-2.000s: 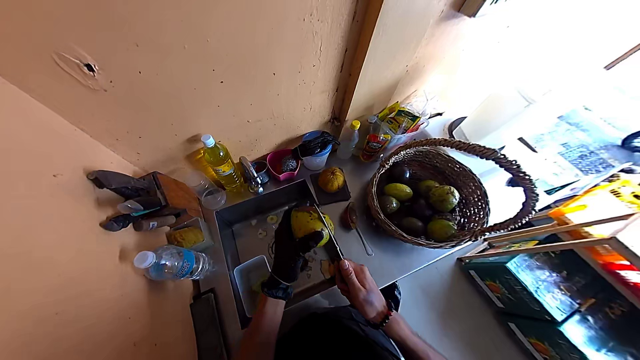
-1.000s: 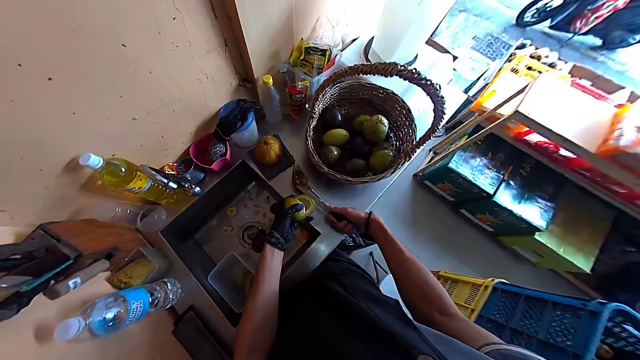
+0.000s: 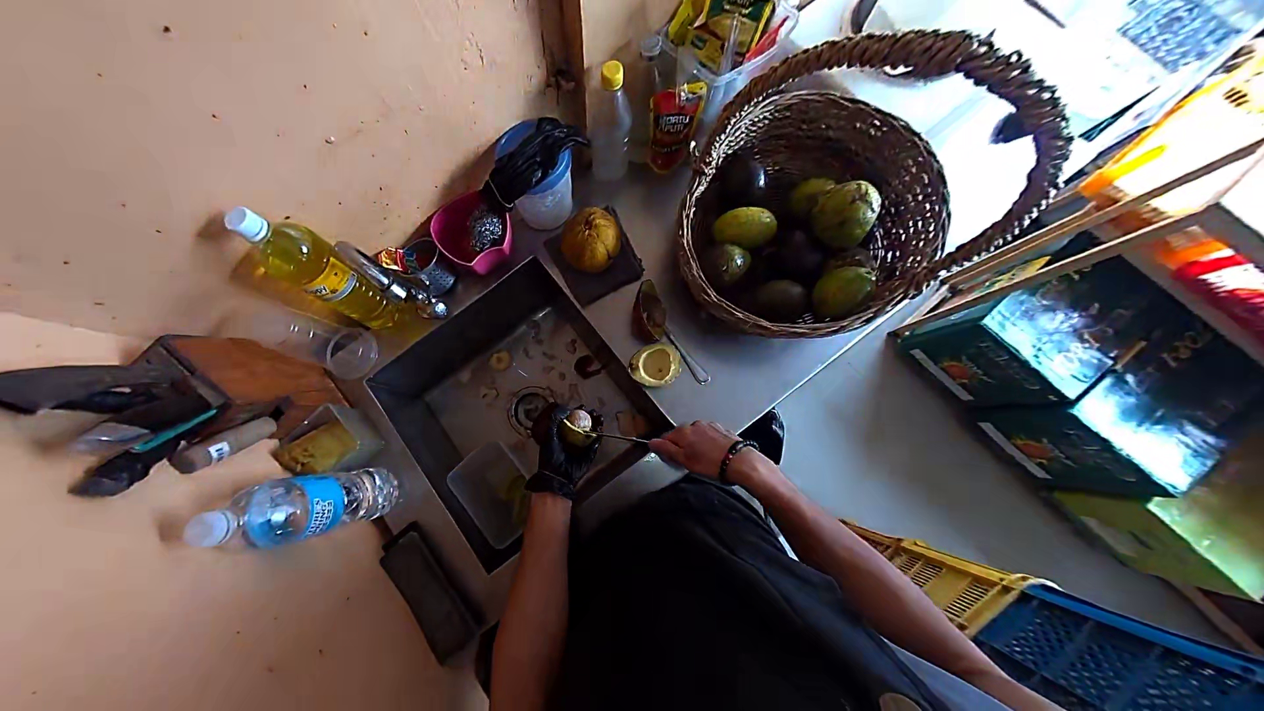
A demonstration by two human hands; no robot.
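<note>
Over the near edge of the metal sink [image 3: 407, 348], my left hand [image 3: 566, 456], in a black glove, holds an avocado half [image 3: 577, 427] with a pale brown pit in it. My bare right hand [image 3: 703, 449] grips a thin metal utensil [image 3: 620, 437] whose far end reaches the pit; whether it is a knife or a spoon I cannot tell. Another avocado half [image 3: 655, 365], hollow at its centre, lies cut side up on the counter beside the sink. Close to it lies a metal spoon [image 3: 688, 357], its other end by a dark avocado peel or piece [image 3: 649, 312].
A wicker basket [image 3: 726, 314] of avocados stands at the back right. A yellow-brown round fruit [image 3: 591, 240] sits on a dark mat behind the sink. Left are an oil bottle [image 3: 321, 272], a knife block [image 3: 252, 380] and a water bottle [image 3: 306, 509]. A clear tub [image 3: 489, 489] lies inside the sink.
The yellow-green avocado in my left hand now shows as a half with its pit exposed. A hollow half now lies on the counter near the spoon. The view has shifted.
</note>
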